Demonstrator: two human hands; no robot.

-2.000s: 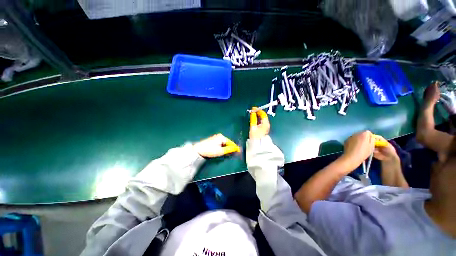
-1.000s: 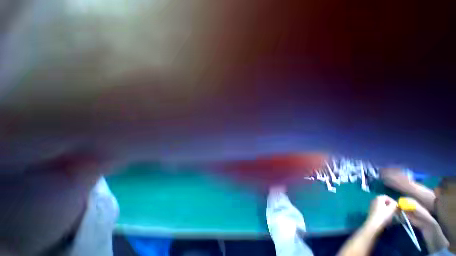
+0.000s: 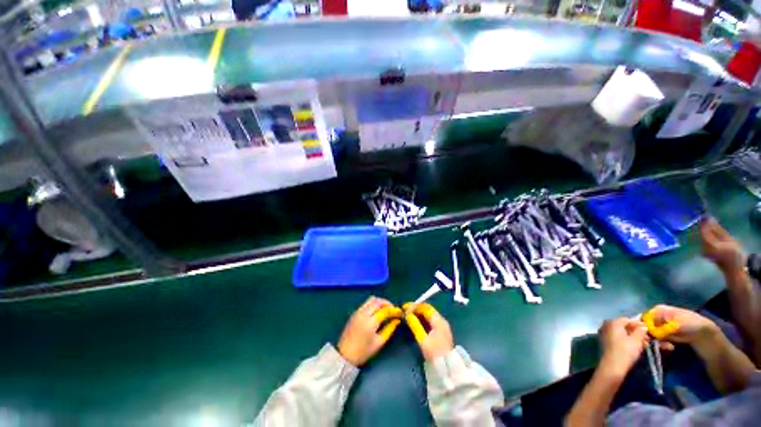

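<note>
A slim white stick-shaped unit with a short crosswise head points up and right from my fingertips. My right hand, with yellow-orange finger cots, grips its near end. My left hand, with the same cots, is beside it, thumb and finger close together near the unit's end. Whether it holds a small part is too small to tell. The blue parts tray lies just beyond my hands. A large pile of units lies to the right.
A small pile of units lies behind the metal rail. The neighbour's blue tray holds small white pieces. A neighbour's hands work at right. Instruction sheets hang above. A clear plastic bag is at back right.
The view has tilted up from two seconds ago, after a blurred, obstructed view one second ago. My hands have come together at the unit's end; they were apart before.
</note>
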